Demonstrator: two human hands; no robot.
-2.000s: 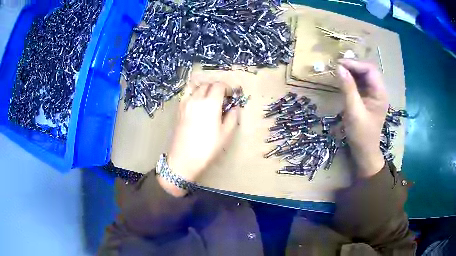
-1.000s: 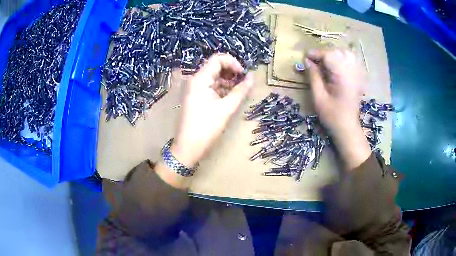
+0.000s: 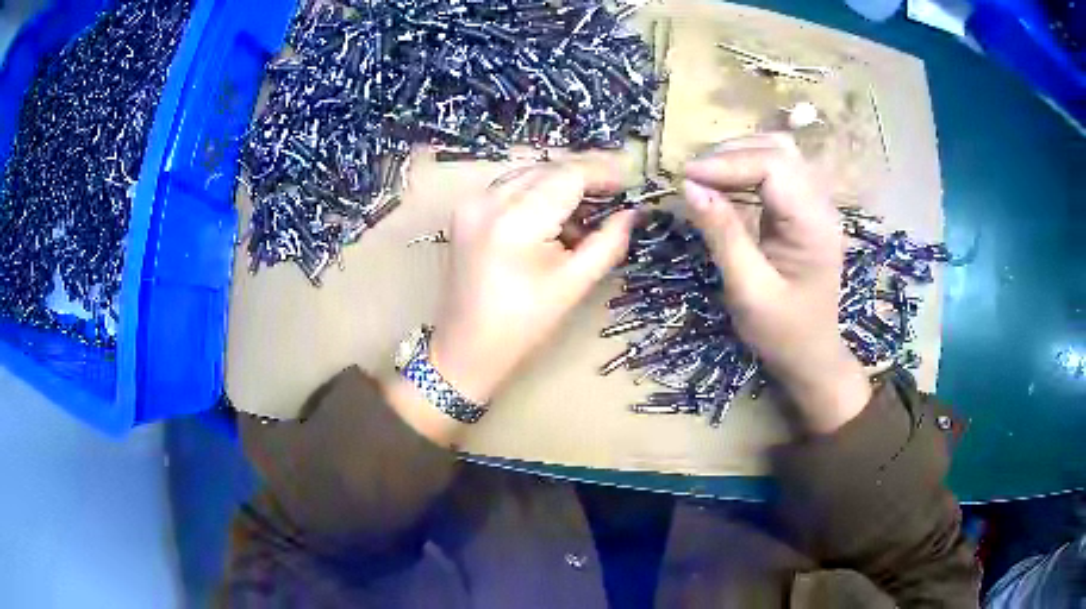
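Note:
My left hand (image 3: 524, 268), bare with a metal watch at the wrist, holds a small dark part with a silver end (image 3: 613, 208) between thumb and fingers. My right hand (image 3: 774, 256) pinches a thin pale stick (image 3: 669, 189) whose tip is at the part's silver end. Whether they touch is too blurred to tell. The centre pile of parts (image 3: 679, 309) lies below the hands. The right-hand pile of parts (image 3: 881, 297) lies beside the right wrist. A white paste blob (image 3: 803, 114) sits on the stained cardboard squares (image 3: 703, 89).
The main pile of parts (image 3: 476, 83) covers the upper left of the cardboard sheet (image 3: 345, 345). A blue bin (image 3: 191, 226) full of dark parts stands at left. Spare sticks (image 3: 780, 62) lie on the squares. The green bench top (image 3: 1012, 321) shows at right.
My right hand has moved from the paste on the squares down and left to my left hand. My left hand has lifted from the sheet and turned its part towards the stick.

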